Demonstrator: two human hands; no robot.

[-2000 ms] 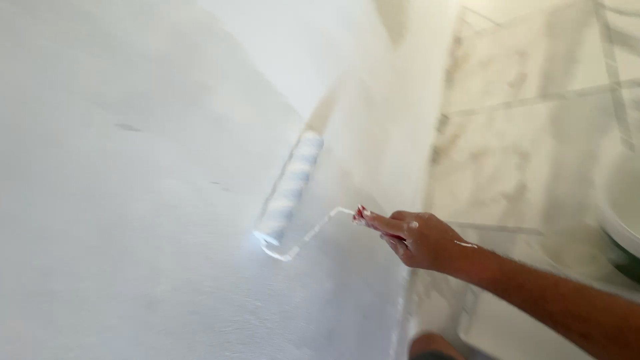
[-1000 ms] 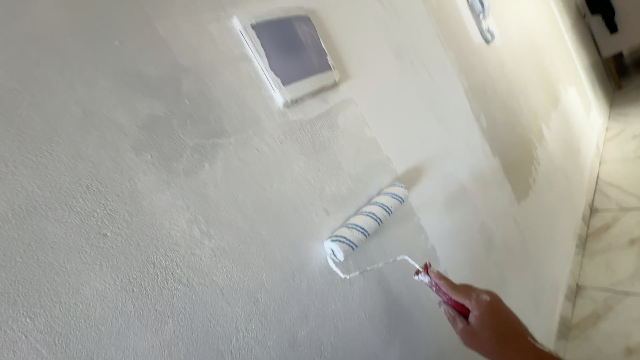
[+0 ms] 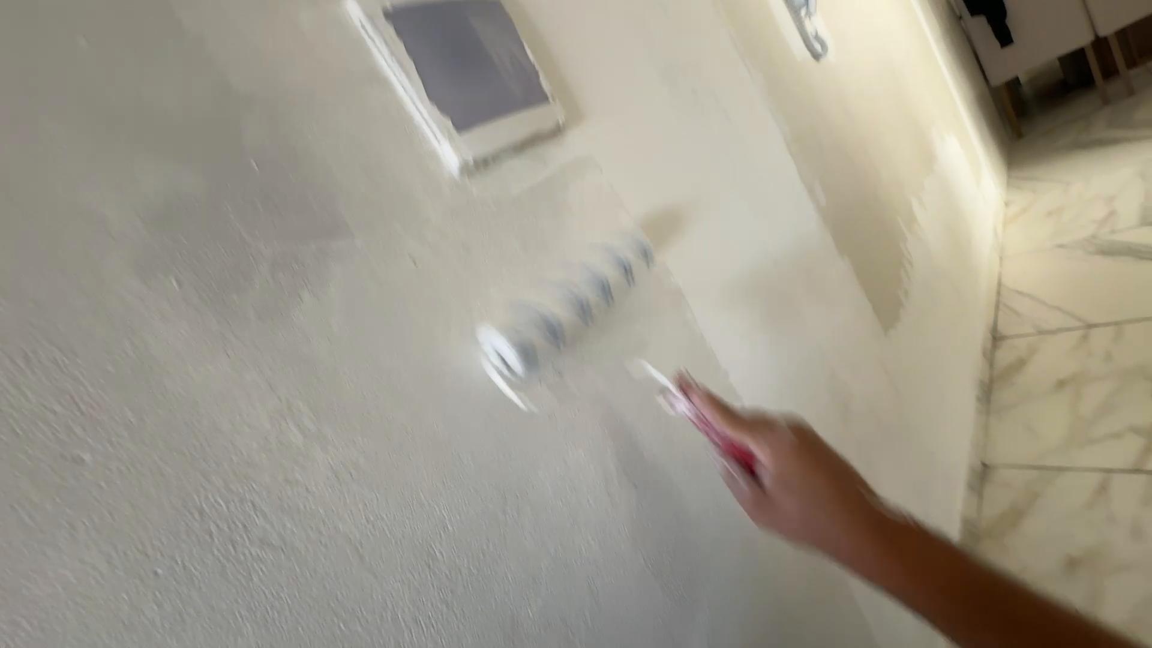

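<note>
My right hand (image 3: pixel 792 477) reaches in from the lower right, closed around the red handle of a paint roller (image 3: pixel 567 310). The roller's white sleeve with blue spiral stripes lies slanted against, or very near, the wall (image 3: pixel 297 432); motion blurs it, and part of its wire frame is too blurred to see. Above the roller, a square wall fitting (image 3: pixel 477 63) has a grey-violet centre and a pale frame with paint on it. Darker and lighter patches of paint cover the wall. My left hand is not in view.
Further along the wall is a small fitting (image 3: pixel 808 27), surrounded by pale paint beside a beige unpainted-looking patch (image 3: pixel 810 180). A marble-look tiled floor (image 3: pixel 1071 396) meets the wall at the right. White furniture with thin legs (image 3: pixel 1035 40) stands at the upper right.
The view has swung far from the first frame, where a white bucket-like thing showed at the right edge. The roller stays in my right hand throughout, its sleeve now blurred.
</note>
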